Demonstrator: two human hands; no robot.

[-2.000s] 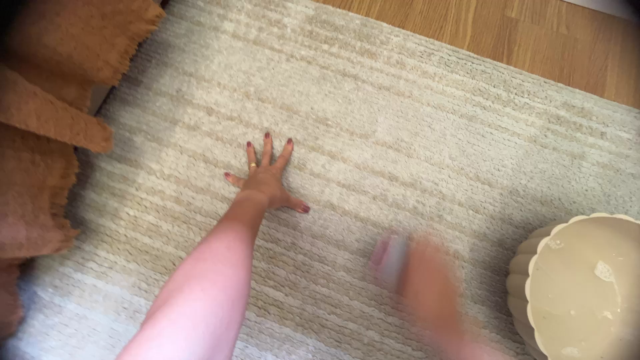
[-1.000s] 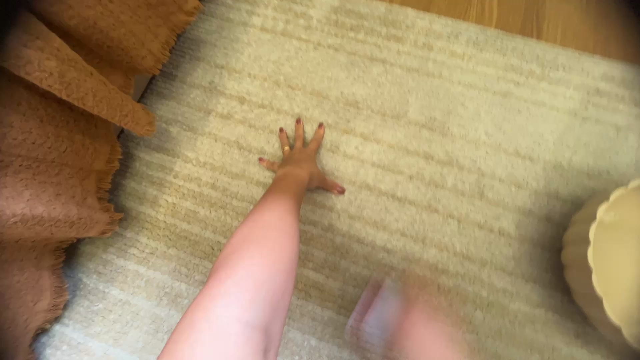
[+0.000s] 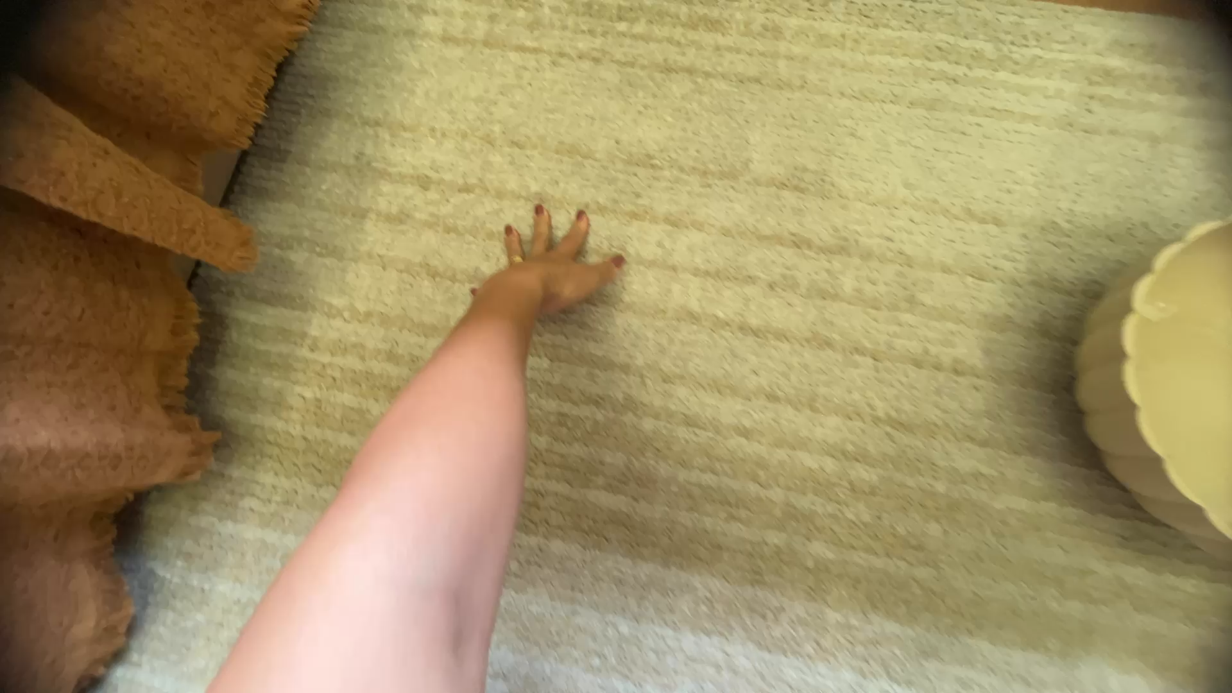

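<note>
My left hand [image 3: 544, 269] rests on a beige striped rug [image 3: 770, 404], fingers spread and holding nothing. Its nails are dark red and a ring shows on one finger. The left forearm runs down to the bottom edge of the view. My right hand is out of view, and so is whatever it holds.
An orange-brown fringed cloth [image 3: 96, 356] hangs in folds along the left side. At the right edge stands a cream container [image 3: 1116, 385] with a scalloped rim and ribbed wall. A strip of wood floor [image 3: 1126, 8] shows at the top right.
My right hand, blurred with a pale object at it in both earlier frames, has left the view. My left hand stays on the rug, its wrist now tilted.
</note>
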